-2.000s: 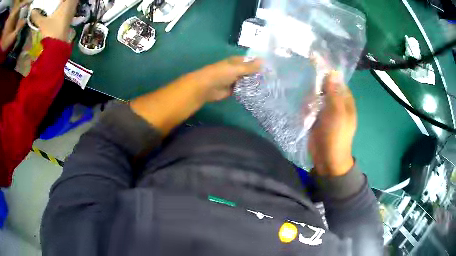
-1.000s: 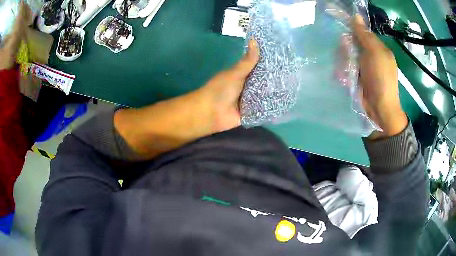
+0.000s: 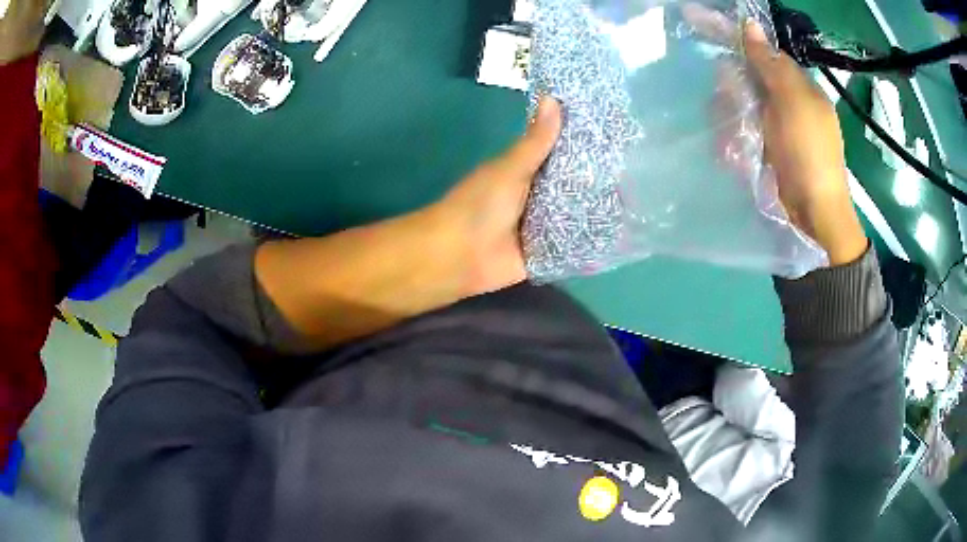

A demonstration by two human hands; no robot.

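A clear plastic bag of screws (image 3: 578, 159) is held up over the green bench. The grey screws lie in its left part; its right part is bare see-through plastic. My left hand (image 3: 498, 201) holds the screw-filled side, with the thumb on the front and the other fingers hidden behind the bag. My right hand (image 3: 801, 143) grips the bag's right side, with some fingers showing blurred through the plastic.
Open camera housings (image 3: 252, 74) with boards and wires are at the upper left of the green bench (image 3: 371, 138). A red and white tube or box (image 3: 119, 159) lies at the left edge. Black cords (image 3: 880, 61) loop at right. A red sleeve (image 3: 23, 233) is at far left.
The bag has turned from slanted to upright, its screws gathered on the left. My right hand has moved up and right. In the last second there is only slight movement.
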